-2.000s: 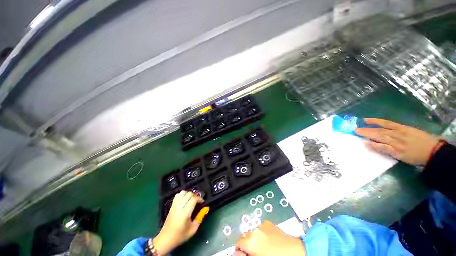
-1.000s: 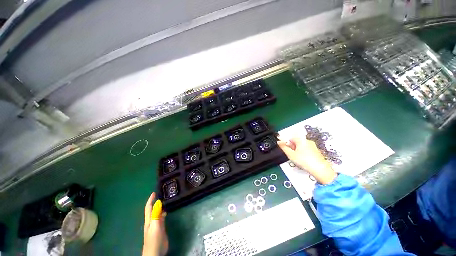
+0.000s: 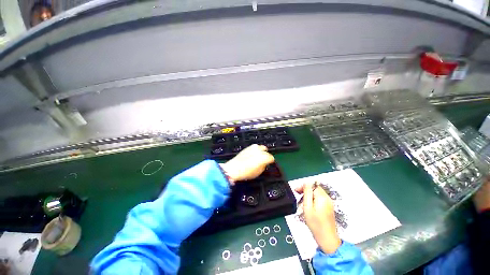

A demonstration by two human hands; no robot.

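The black foam tray lies in front of me, with black square housings in its pockets. My left hand reaches across the tray to its back right pockets, fingers bent down; the fingertips and anything in them are hidden. My left sleeve covers the tray's left part. My right hand is over the white paper, at the left side of the dark gasket pile. Its fingertips are close together; a small dark tip shows there, too blurred to name.
White rings and a white strip lie nearest me. A second black tray is behind. Clear plastic trays stand at right, a cream tub and green-silver spool at left. Another person's arm is at the right edge.
My left hand has moved from the tray's left end across to its back right. My right hand has moved from the tray's right edge onto the paper. The view has tilted up.
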